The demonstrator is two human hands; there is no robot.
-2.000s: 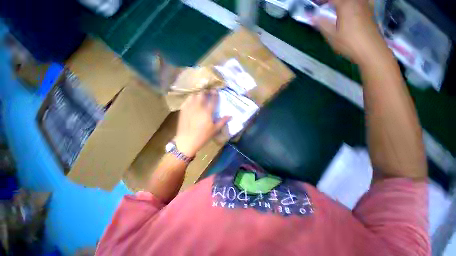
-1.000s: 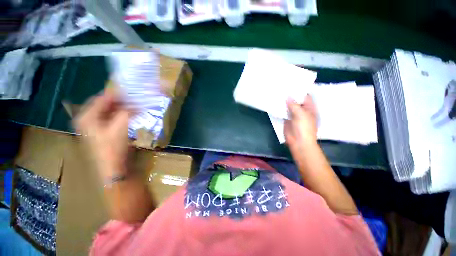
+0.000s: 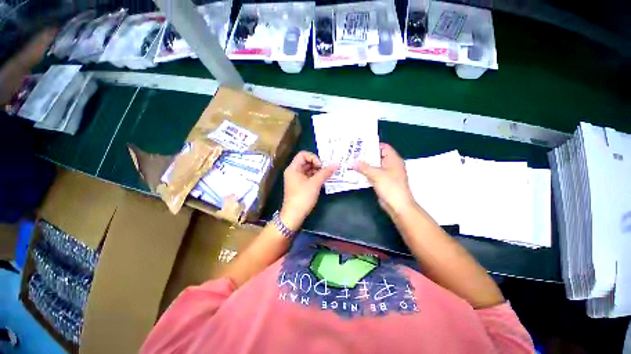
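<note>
My left hand (image 3: pixel 304 181) and my right hand (image 3: pixel 389 177) hold a small printed insert card (image 3: pixel 342 153) together with white leaflets (image 3: pixel 348 128) behind it, over the bench in front of my chest. My fingers and thumbs pinch the lower part from both sides. The opened brown carton (image 3: pixel 253 119) lies on the bench to the left, its torn flap folded out and printed insert cards (image 3: pixel 239 178) showing inside. More white leaflets (image 3: pixel 490 200) lie fanned on the bench right of my right hand.
Packing trays (image 3: pixel 268 36) stand in a row on the green belt behind the pale metal rail (image 3: pixel 415 115). A tall white stack (image 3: pixel 584 214) stands at the bench's right end. A large carton of shiny bagged items (image 3: pixel 63 280) is at lower left. Another person's arm (image 3: pixel 26 63) shows at upper left.
My left hand has moved right from the carton, and my right hand has drawn in from the leaflet pile. Both now meet on the card and leaflets.
</note>
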